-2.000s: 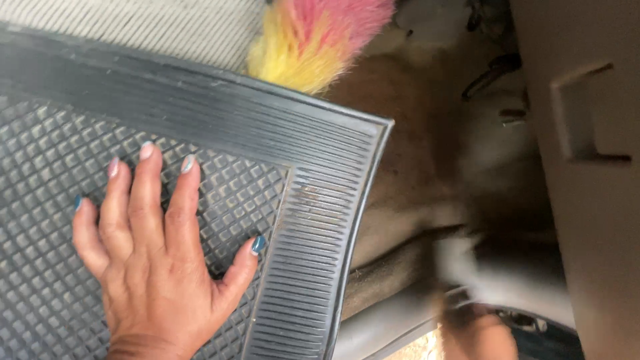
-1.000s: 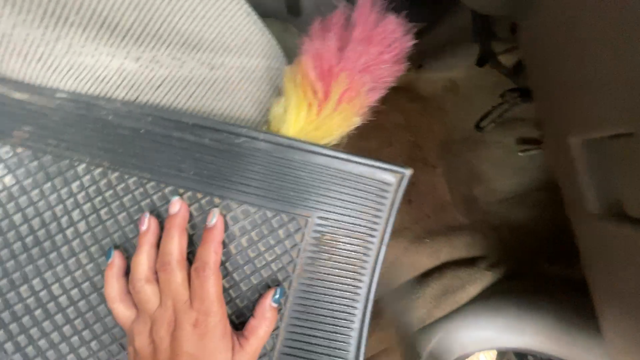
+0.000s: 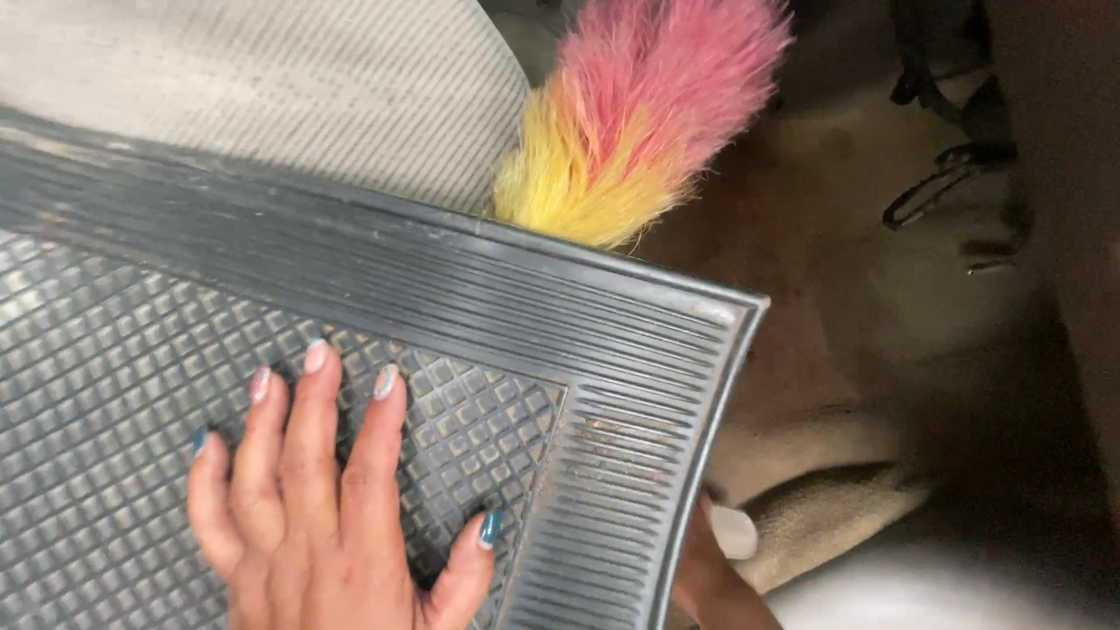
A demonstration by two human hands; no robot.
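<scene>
My left hand (image 3: 328, 516) lies palm down with its fingers spread on the diamond-patterned part of a dark rubber car floor mat (image 3: 455, 284). Dust shows in the mat's grooves. Part of my right hand or wrist (image 3: 722, 582) is visible past the mat's right edge; its fingers are hidden, so its hold cannot be told. Close beside it is a small, rounded white object (image 3: 733, 532), which I cannot identify. A pink and yellow fluffy duster (image 3: 634, 122) shows behind the mat's upper edge, beside the light striped fabric seat (image 3: 289, 87).
A brown, stained car floor (image 3: 814, 289) stretches to the right of the mat. Dark pedal-like metal parts (image 3: 936, 179) are at the upper right, near a dark panel (image 3: 1063, 175) along the right side. A blurred pale surface (image 3: 927, 591) fills the lower right.
My right hand, blurred at the lower right two seconds ago, is now partly behind the mat's edge. My left hand stays flat on the mat. The view has shifted, showing more of the duster.
</scene>
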